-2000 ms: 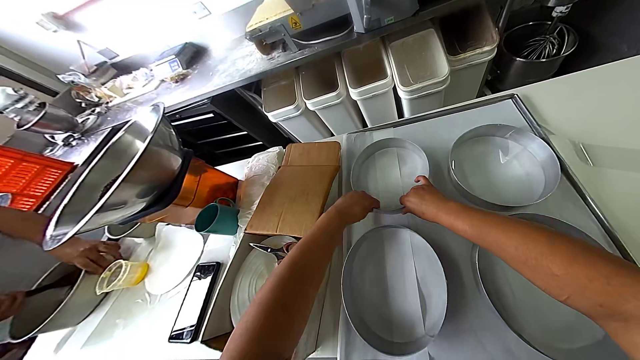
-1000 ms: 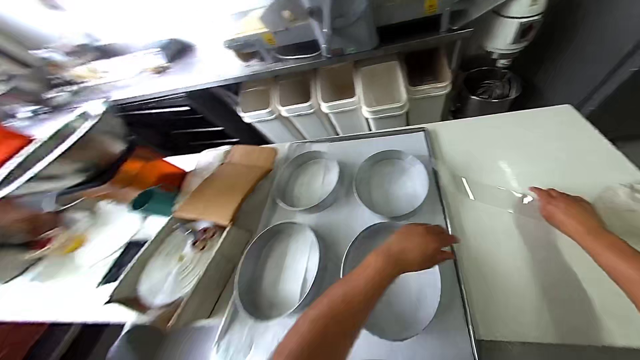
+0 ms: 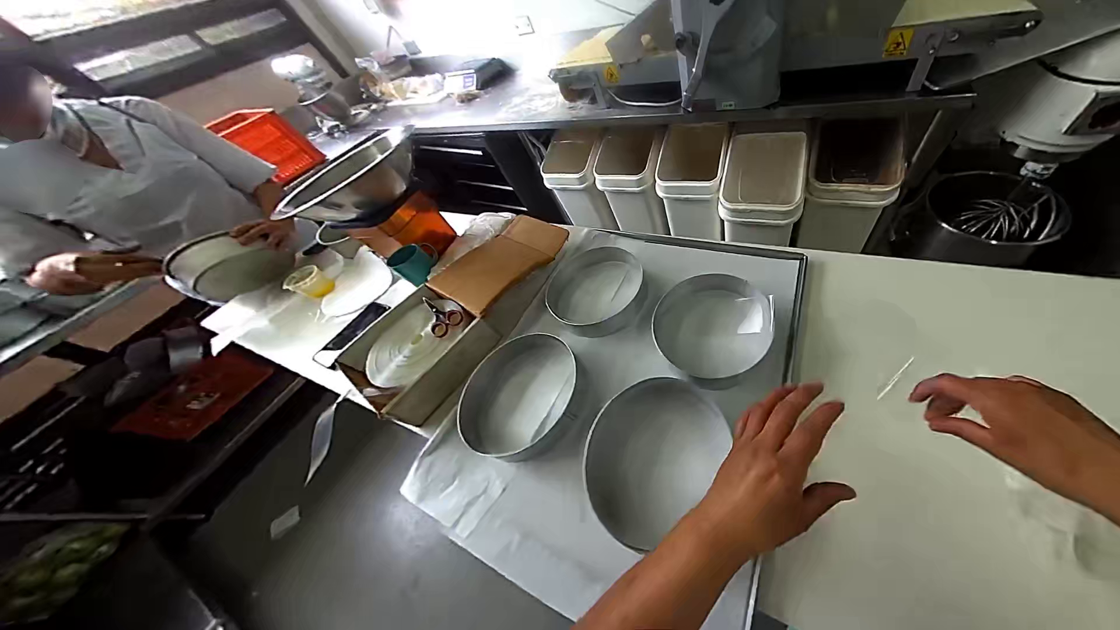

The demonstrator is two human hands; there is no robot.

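Several metal cake rings stand on a paper-lined baking tray (image 3: 798, 289): a small ring (image 3: 595, 291) at the back, one (image 3: 713, 328) at the back right, one (image 3: 517, 396) at the left and the largest (image 3: 658, 464) in front. Over the tray's right edge, beside the largest ring, my left hand (image 3: 774, 468) is spread and empty. Above the pale worktop to the right hovers my right hand (image 3: 1019, 424), fingers apart and apparently empty. A thin strip of clear plastic (image 3: 895, 378), seen by its glare, lies on the worktop left of my right hand.
Left of the tray, a cardboard box (image 3: 429, 372) holds a roll of strip and scissors (image 3: 443, 318). A phone (image 3: 352, 334) and a teal cup (image 3: 413, 263) are near it. Across the corner a co-worker (image 3: 157, 175) holds a metal bowl (image 3: 229, 267). Lidded bins (image 3: 764, 184) stand behind.
My right hand, which held a clear strip over the worktop a second ago, has let it go. Two seconds ago both hands were at the small ring. The view has shifted.
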